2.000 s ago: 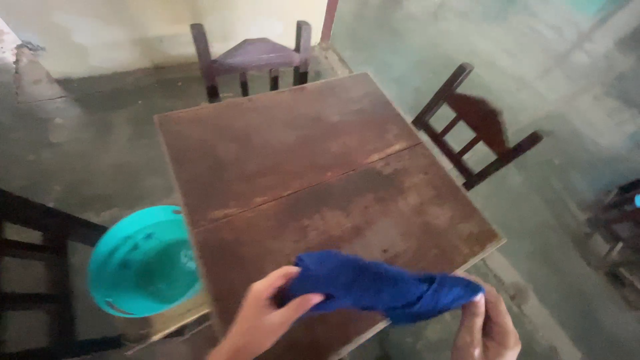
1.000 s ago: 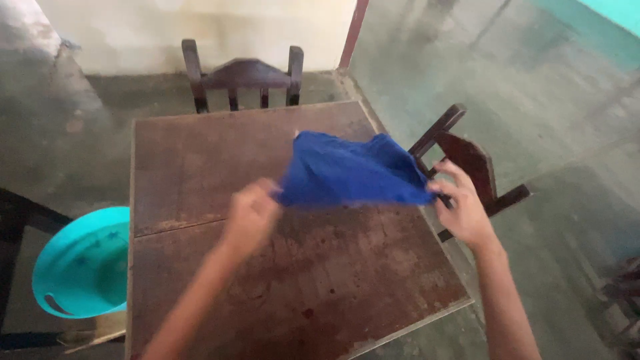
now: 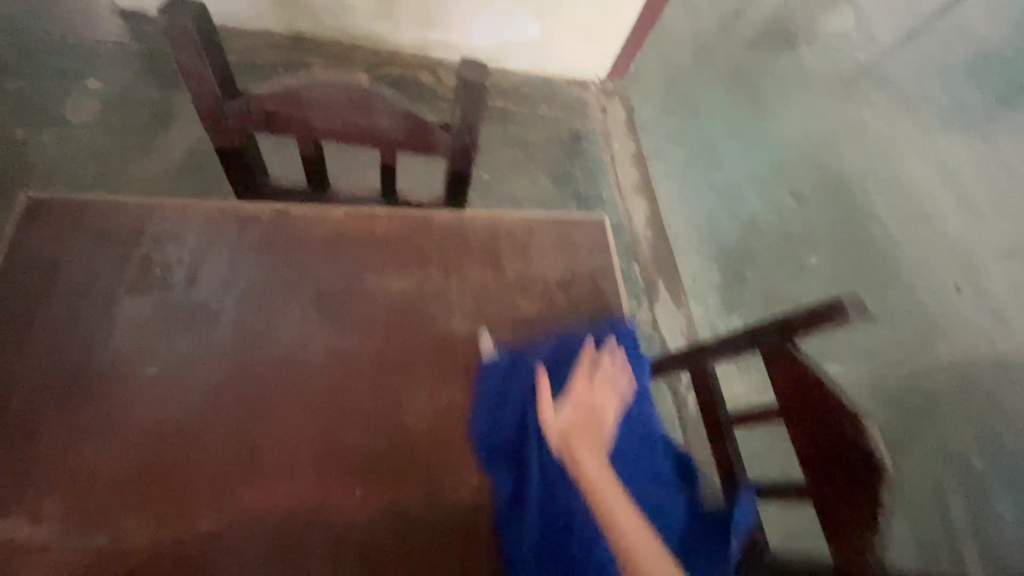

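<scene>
A blue cloth (image 3: 520,448) lies spread over the right side of the brown wooden table (image 3: 264,360), and part of it reaches past the table's edge toward the chair at the right. My right hand (image 3: 588,396) rests flat on top of the cloth, palm down, fingers extended and thumb apart. A small whitish bit, perhaps a tag, shows at the cloth's upper left corner; blur hides what it is. My left hand is out of view.
A dark wooden chair (image 3: 344,112) stands behind the far edge of the table. Another wooden chair (image 3: 832,432) is close to the right edge. Beyond them are a worn greenish floor (image 3: 816,216) and a pale wall (image 3: 480,32).
The blue cloth, held up between both hands before, now lies on the table's right side under my right hand. My left hand has left the view. The view has moved closer to the table.
</scene>
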